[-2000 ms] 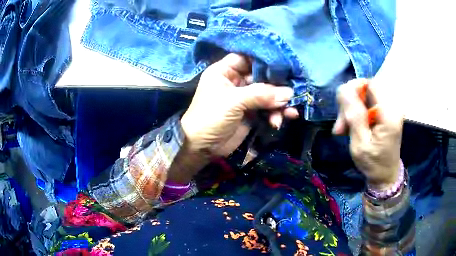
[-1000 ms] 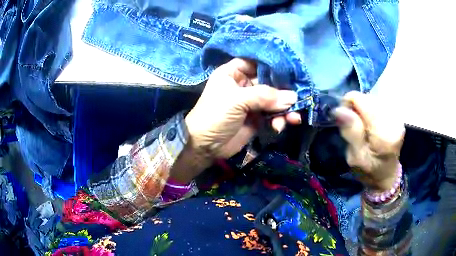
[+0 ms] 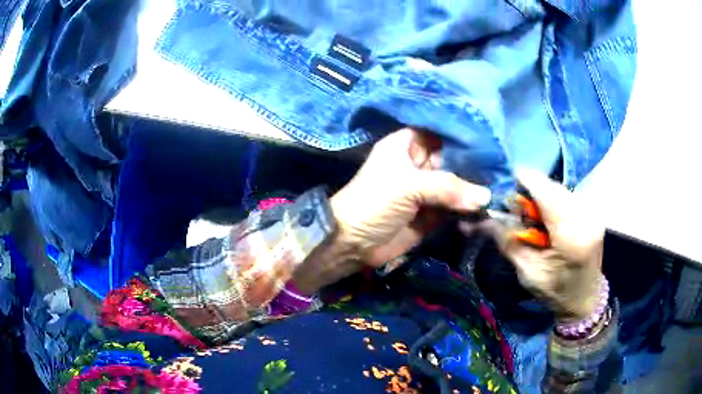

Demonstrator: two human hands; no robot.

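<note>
A mid-blue denim garment (image 3: 254, 73) lies spread over the table edge, with a black brand label (image 3: 348, 51) and a second black label (image 3: 335, 72) on its band. My left hand (image 3: 400, 204) grips a bunched, stitched denim edge between thumb and fingers. My right hand (image 3: 558, 242) is closed around orange-handled thread snips (image 3: 531, 222). The snips' blurred metal blades point left at the denim edge beside my left thumb. The blade tips and any thread there cannot be made out.
The white table (image 3: 196, 96) has a dark front edge. Darker denim (image 3: 85, 100) is heaped at the left. A blue panel (image 3: 177, 200) stands below the table. My floral-clad lap (image 3: 308, 354) is at the bottom.
The whole view has shifted. My right hand has turned, so the orange snips show again, and has come closer to my left hand. My left hand still grips the denim edge.
</note>
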